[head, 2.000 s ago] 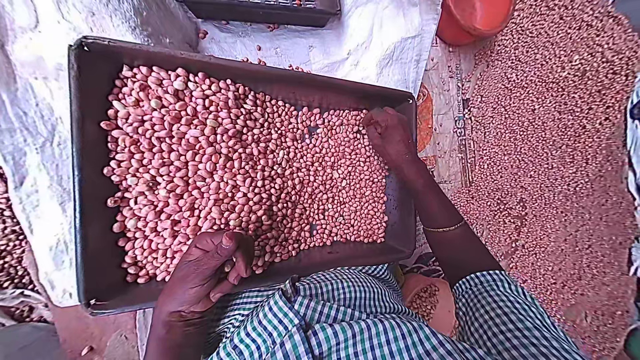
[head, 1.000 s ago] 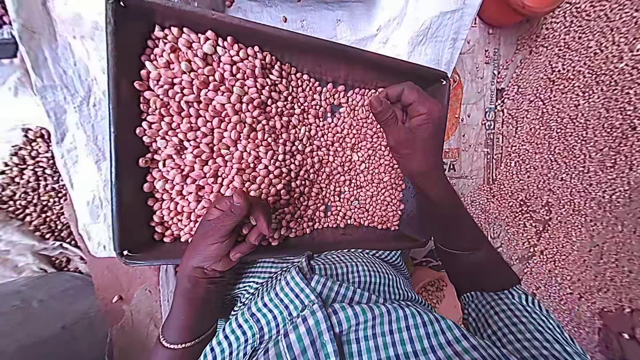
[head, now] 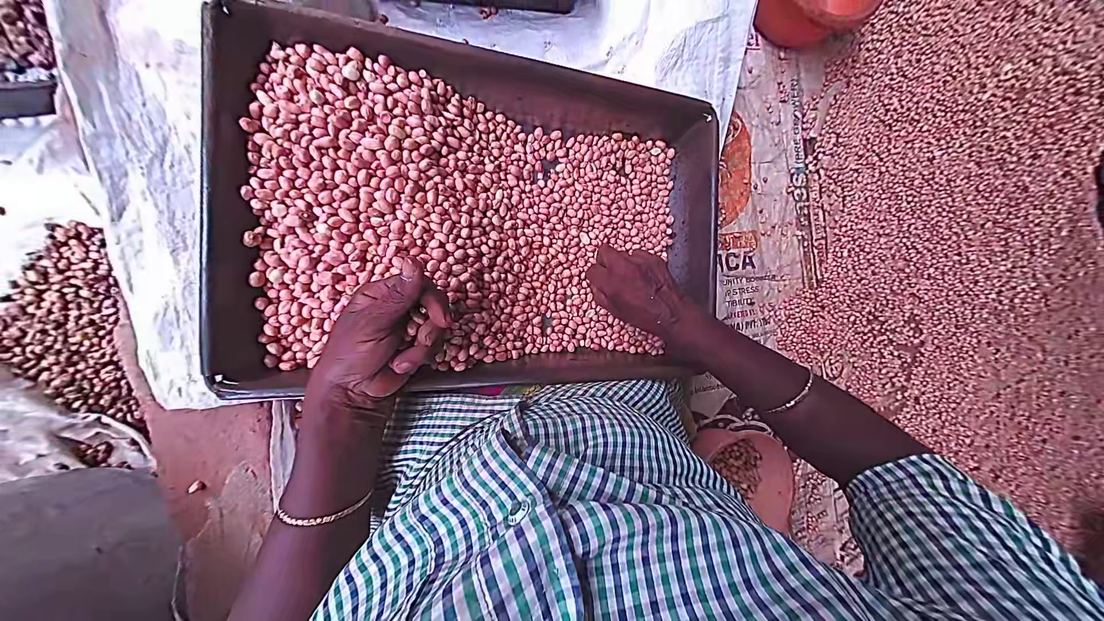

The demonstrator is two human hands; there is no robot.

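A dark rectangular tray (head: 707,198) lies in front of my body, holding a broad layer of pink-skinned peanut kernels (head: 371,164). Kernels at its left look larger than those at its right. My left hand (head: 375,332) hovers over the tray's near edge at the left, fingers curled; whether kernels are inside them is hidden. Over at the right part of the layer, my right hand (head: 638,289) points its fingertips down at the small kernels. Its fingertips are bent out of sight, so I cannot tell whether they pinch anything.
Loose kernels (head: 966,259) cover the floor at the right, beside a printed sack (head: 759,293). An orange container (head: 798,21) stands at top right. A small bowl (head: 768,492) with kernels sits by my right side. A darker pile (head: 60,319) lies at the left on white sheeting (head: 164,345).
My right hand was raised above the kernels near the tray's right side a second ago; now it is lower, down at the kernels. My left hand remains curled near the tray's near edge.
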